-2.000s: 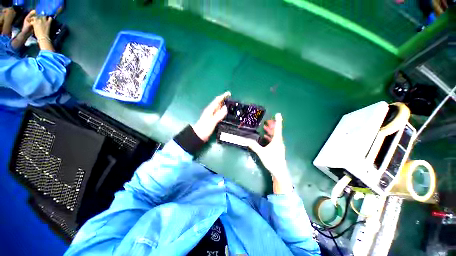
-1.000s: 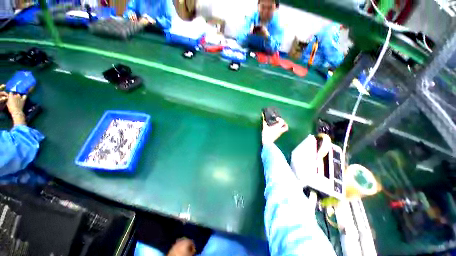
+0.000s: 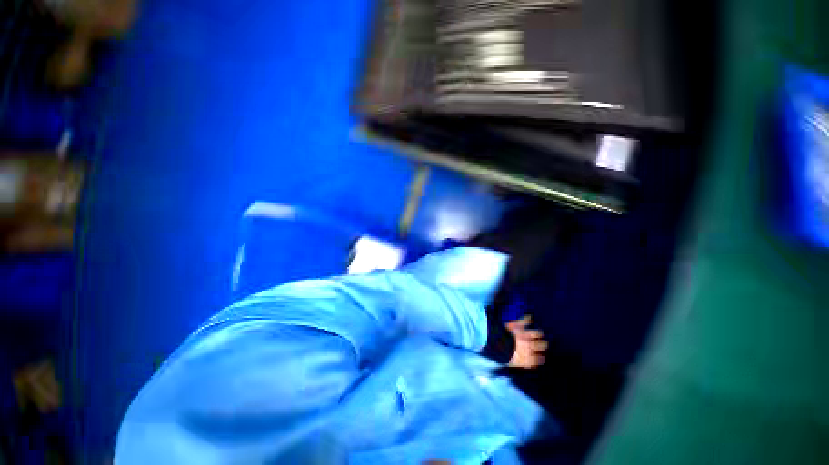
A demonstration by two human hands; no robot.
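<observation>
The picture is strongly blurred. My left hand (image 3: 527,345), past a black cuff, is low beside the bench edge with its fingers apart; no object shows in it. My right hand cannot be made out; only a small skin-toned patch touches the bottom edge. Large black parts trays (image 3: 604,64) with rows of pale slots lie above my left hand. A blue tote (image 3: 300,241) is faintly visible on the floor beside my sleeve, with a white thing (image 3: 374,256) at its right side. No camera housing is visible.
The green bench (image 3: 727,363) runs along the right side, with part of the blue parts bin (image 3: 814,154) at the right edge. Blue floor (image 3: 200,118) lies at the left. Blurred brownish objects (image 3: 41,204) are at the far left.
The view has swung left and down from the bench to the floor. My right hand and the dark housing it held out over the bench have left the picture.
</observation>
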